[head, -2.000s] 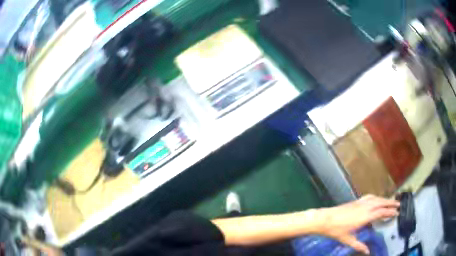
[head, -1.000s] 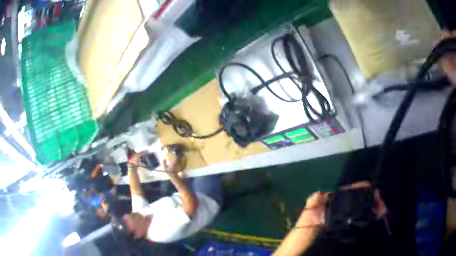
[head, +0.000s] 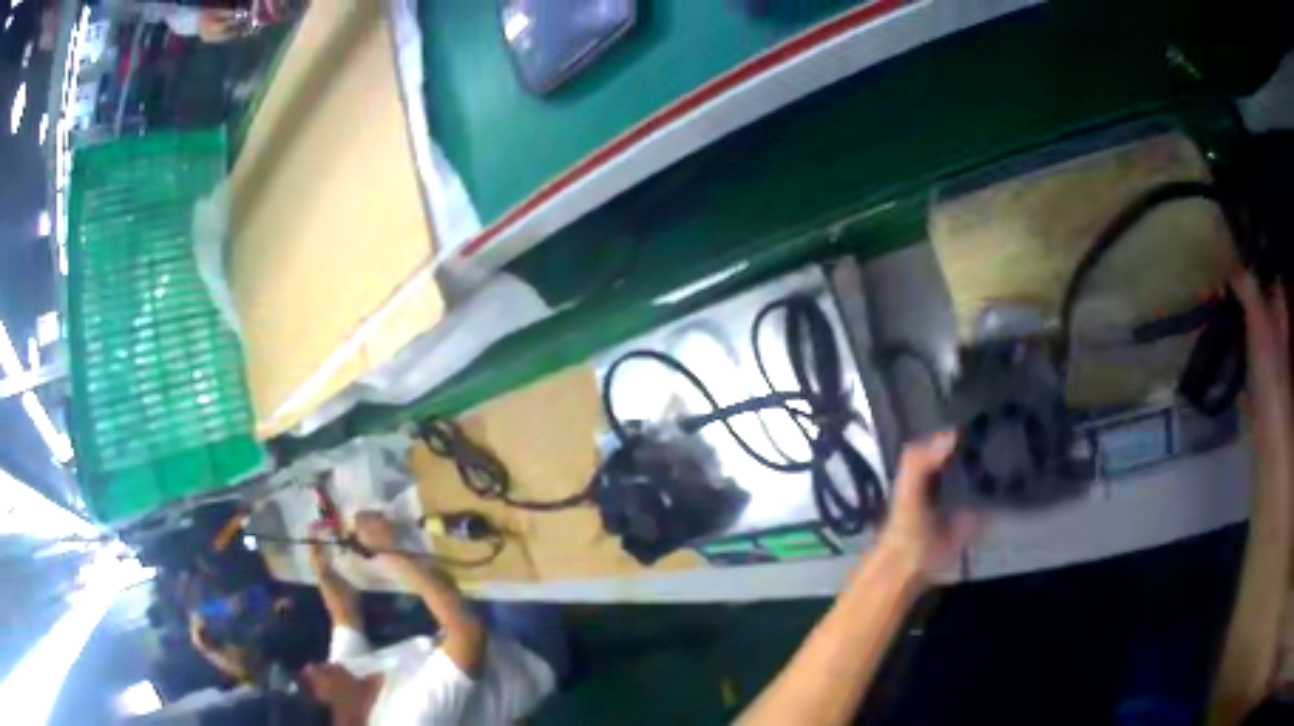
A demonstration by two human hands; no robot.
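Observation:
My left hand (head: 930, 518) holds a black blower fan unit (head: 1010, 433), its finned round centre facing me, over the front of the second counting scale (head: 979, 234). My right hand (head: 1252, 319), near the right edge and partly blurred, grips the unit's looped black power cord (head: 1121, 234) above the tan cardboard-covered pan. A second fan unit (head: 660, 496) rests at the left edge of the silver pan (head: 695, 333) of the first scale; its cord bundle lies on the pan. The first scale's green-lit display is partly covered.
Cardboard mat (head: 546, 426) with a cord loop lies left of the scales. A neighbouring worker's hands (head: 376, 536) handle small parts at the far left. Above are a raised shelf edge (head: 681, 128), a phone-like dark object (head: 568, 36), a cardboard sheet (head: 334, 185) and a green mesh basket (head: 156, 326).
My left hand has raised the fan unit from below the bench edge to the second scale. My right hand has moved lower in view with the cord. The view has shifted, showing more of the upper shelf.

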